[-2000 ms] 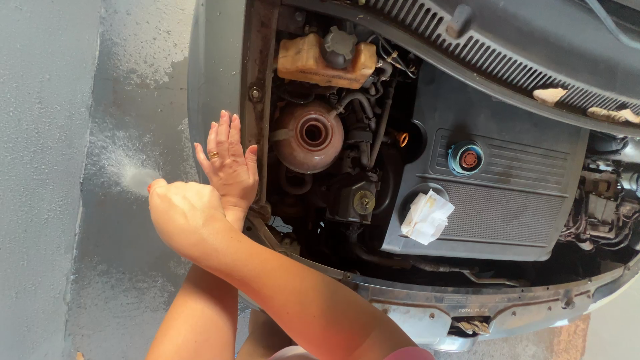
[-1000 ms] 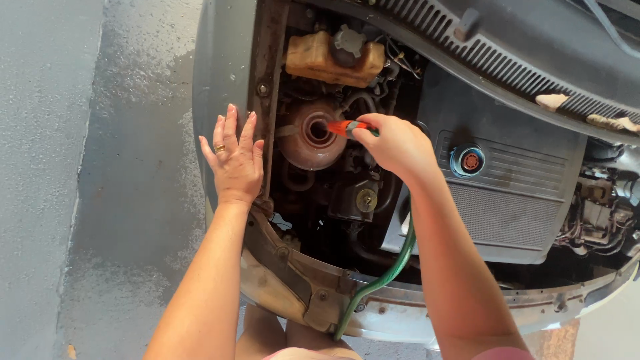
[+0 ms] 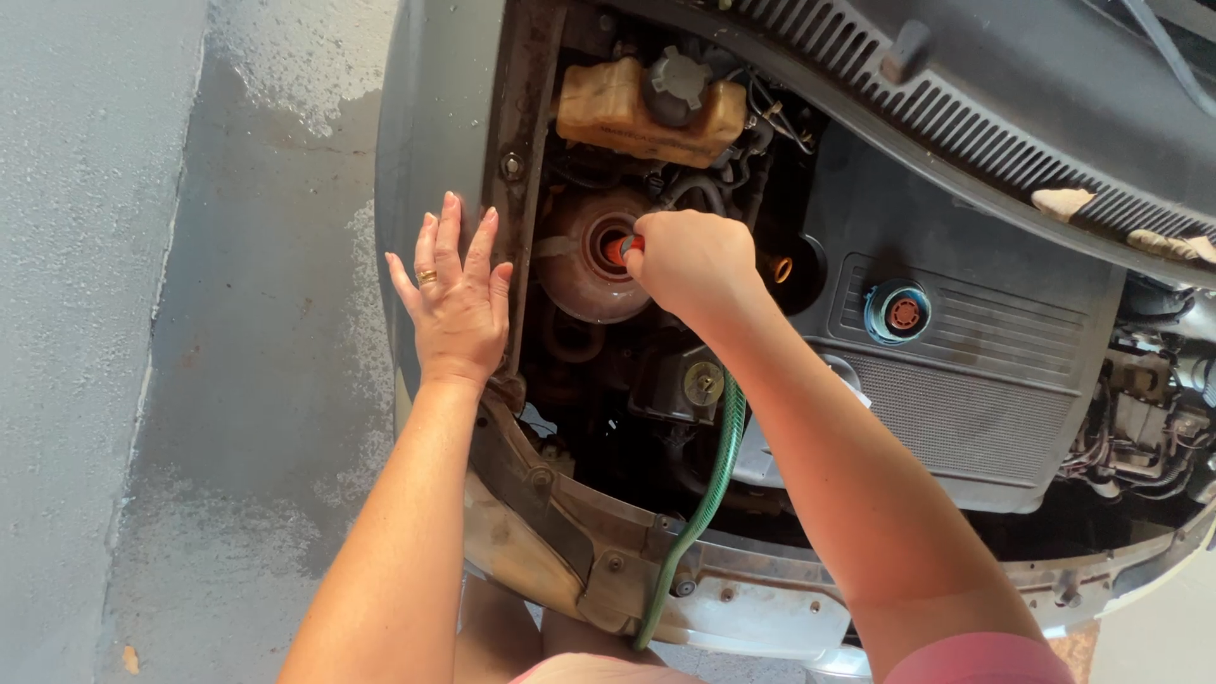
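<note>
My right hand (image 3: 698,266) is closed around the orange-tipped nozzle (image 3: 619,251) of a green garden hose (image 3: 712,484). The nozzle tip sits in the open neck of a round, stained coolant expansion tank (image 3: 589,299) in a car's engine bay. From my right hand the hose runs down over the front edge of the bay. My left hand (image 3: 461,313), with a ring on one finger, rests flat on the car's fender (image 3: 442,123), fingers spread, left of the tank. A blue cap (image 3: 898,312) lies on the black plastic engine cover (image 3: 959,418).
A yellowed fluid reservoir (image 3: 608,109) with a dark cap (image 3: 676,85) is beyond the tank. The slotted cowl panel (image 3: 959,114) curves across the upper right, with dry leaves (image 3: 1062,202) on it. A metal front crossmember (image 3: 750,570) edges the bay nearest me. Wet floor (image 3: 256,332) lies to the left.
Two seconds ago my right hand was left of the fender, with water spraying onto the floor. It has moved right to the tank, and the nozzle tip has gone into the neck.
</note>
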